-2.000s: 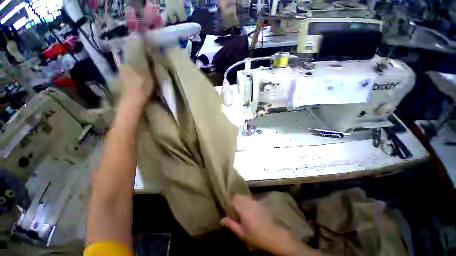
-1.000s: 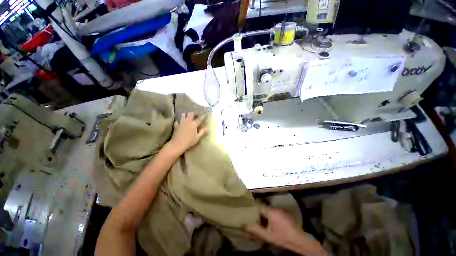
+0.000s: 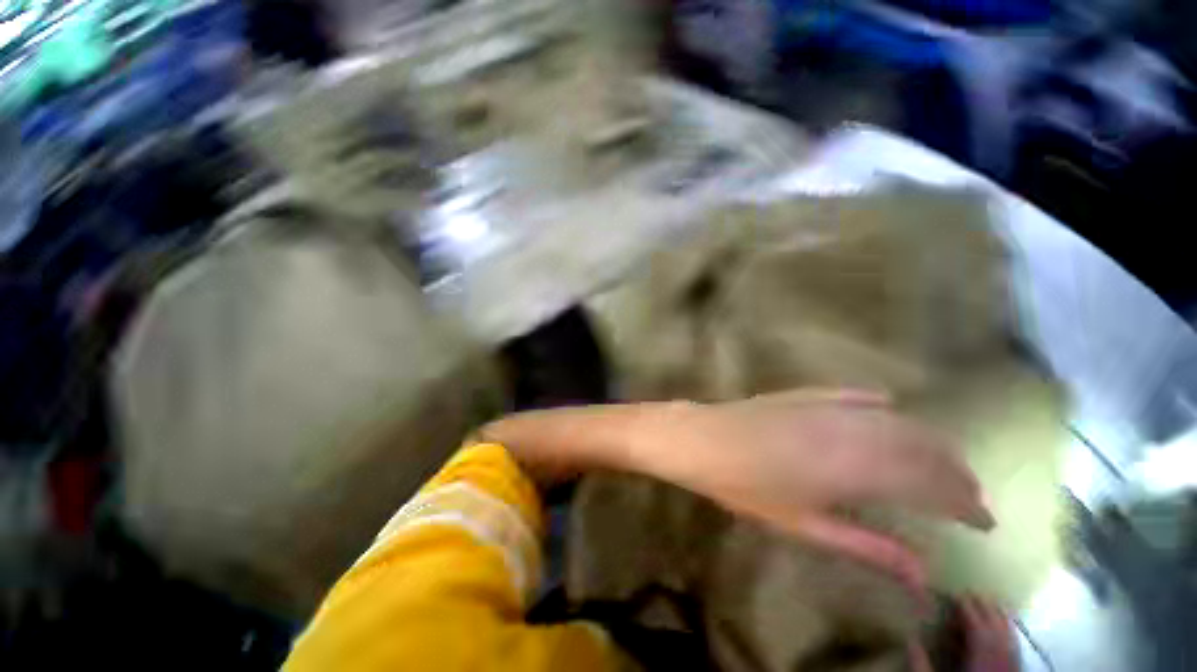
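Note:
The view is strongly blurred. A khaki garment piece (image 3: 840, 289) lies in folds on the white machine table (image 3: 1096, 295), right of centre. My left hand (image 3: 814, 473), in a yellow sleeve, reaches across the cloth from the lower left. It lies over the cloth with its fingers spread, and no grip shows. Only blurred fingers of my right hand (image 3: 971, 637) show at the bottom edge, just below my left fingertips. Whether they hold the cloth cannot be told. The needle area is not clearly visible.
A large khaki heap (image 3: 289, 394) is at the left. A blurred cream machine (image 3: 538, 197) stands behind, between the heap and the garment piece. A dark gap (image 3: 558, 361) separates the two cloths. Blurred dark and blue things fill the background.
The view has swung left, so the brother machine head has gone out of the clear view and the left heap has appeared. The garment and my hands now show further right in the picture.

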